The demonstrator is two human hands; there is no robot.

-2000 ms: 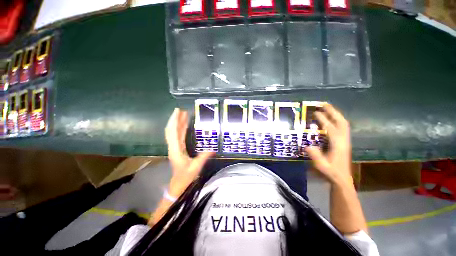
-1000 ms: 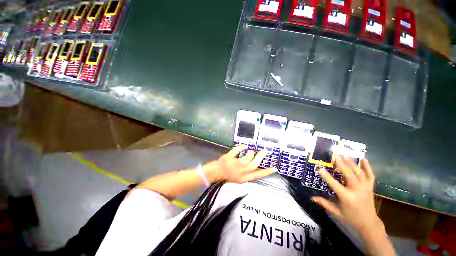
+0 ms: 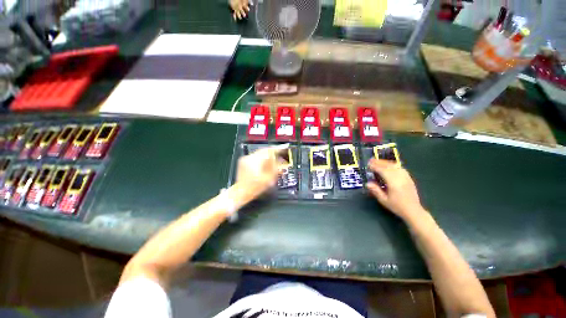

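Note:
A clear tray (image 3: 335, 194) lies on the dark green bench. Its far row holds five red phones back up, such as the middle one (image 3: 310, 124). Its near row holds yellow-edged keypad phones face up, two uncovered in the middle (image 3: 321, 168). My left hand (image 3: 259, 171) is blurred over the row's left end, its fingertips at a phone (image 3: 287, 172); the leftmost pocket is hidden. My right hand (image 3: 394, 183) has thumb and fingers on the rightmost phone (image 3: 386, 153), which sits slightly tilted at its pocket.
A filled tray of red keypad phones (image 3: 76, 189) lies left. Behind are a red ribbed tray (image 3: 62, 77), a white board (image 3: 170, 49), a fan (image 3: 287, 28) and a brown board (image 3: 347, 74). A white bottle (image 3: 448, 113) and orange tool holder (image 3: 496, 48) stand right. Another person's hand (image 3: 240, 7) shows at top.
The phones from the bench's front edge are now in the tray's near row. Both hands have moved forward onto them. The view has tilted up, showing the fan and boards.

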